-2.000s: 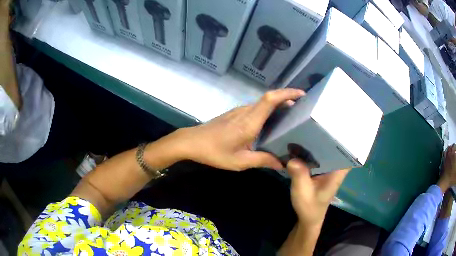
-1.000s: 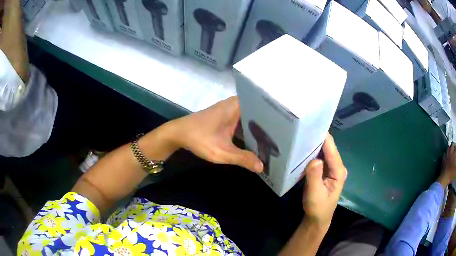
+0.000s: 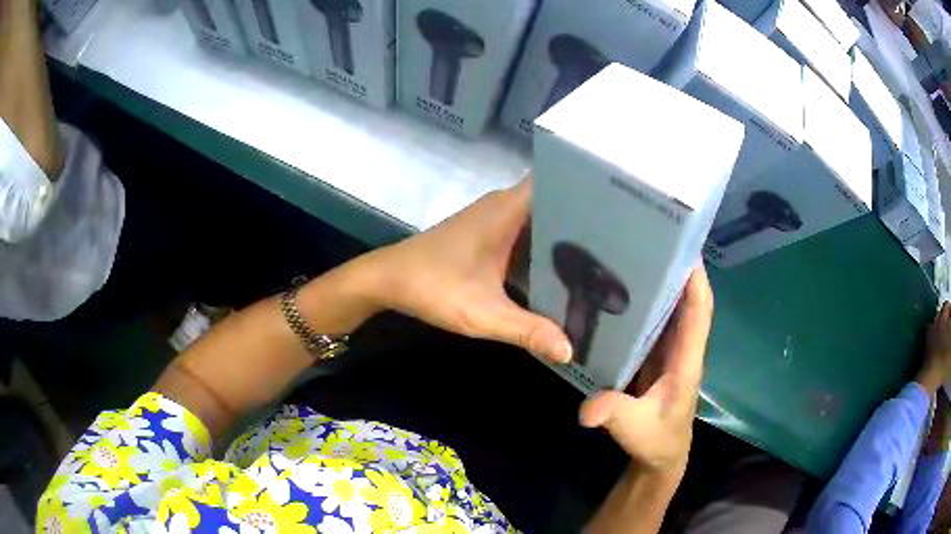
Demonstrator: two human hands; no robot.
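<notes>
A pale blue-grey retail box (image 3: 615,240) with a white top and a dark fan picture on its front is held upright, slightly tilted, in front of me. Its top is shut. My left hand (image 3: 469,271) grips it from the left, the thumb on the lower front and the fingers hidden behind the box. My right hand (image 3: 662,386) holds its lower right side, the thumb near the bottom corner and the fingers along the side. Both hands are bare.
Several upright boxes (image 3: 443,63) stand in a row on a white sheet (image 3: 261,130) at the back. More boxes (image 3: 782,198) stand right of them on the green bench (image 3: 803,344). A neighbour's blue sleeve (image 3: 871,454) is at right, another person's arm (image 3: 26,94) at left.
The box was tipped with its white top towards me; it now stands more upright with the fan front facing me. My right hand has shifted to its lower right side.
</notes>
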